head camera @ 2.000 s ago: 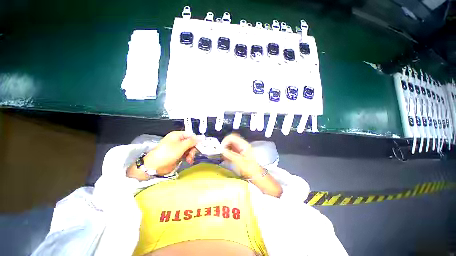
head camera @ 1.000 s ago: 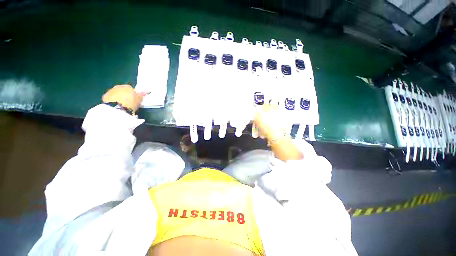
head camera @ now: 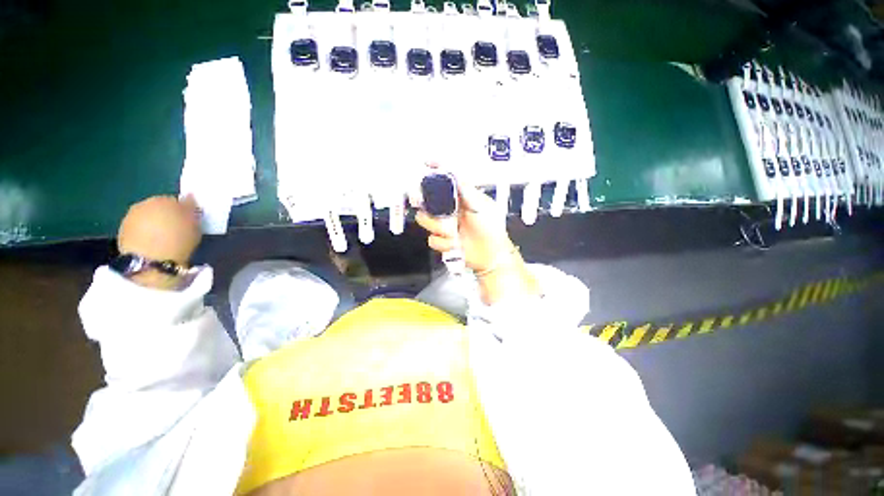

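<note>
My right hand (head camera: 480,237) holds a smartwatch (head camera: 439,194) with a dark square face and white strap, just in front of the tray's near edge. The white foam tray (head camera: 334,131) lies on the green bench. It has a back row of several watches and three watches at the right of its front row. White straps hang over its near edge. My left hand (head camera: 160,232) is at the near end of a white sleeve stack (head camera: 218,126), left of the tray. Its fingertips touch a white sleeve there; whether they grip it is hard to tell.
More white trays with watches (head camera: 790,145) stand at the right on the green bench (head camera: 645,136). Yellow-black floor tape (head camera: 717,315) crosses the grey floor at the right. Brown cartons (head camera: 843,436) show at the lower right. A brown surface (head camera: 44,358) is at the far left.
My right hand has lifted a watch from the tray's front row and brought it towards me. My left hand has gone to the stack, where a sleeve now juts towards me.
</note>
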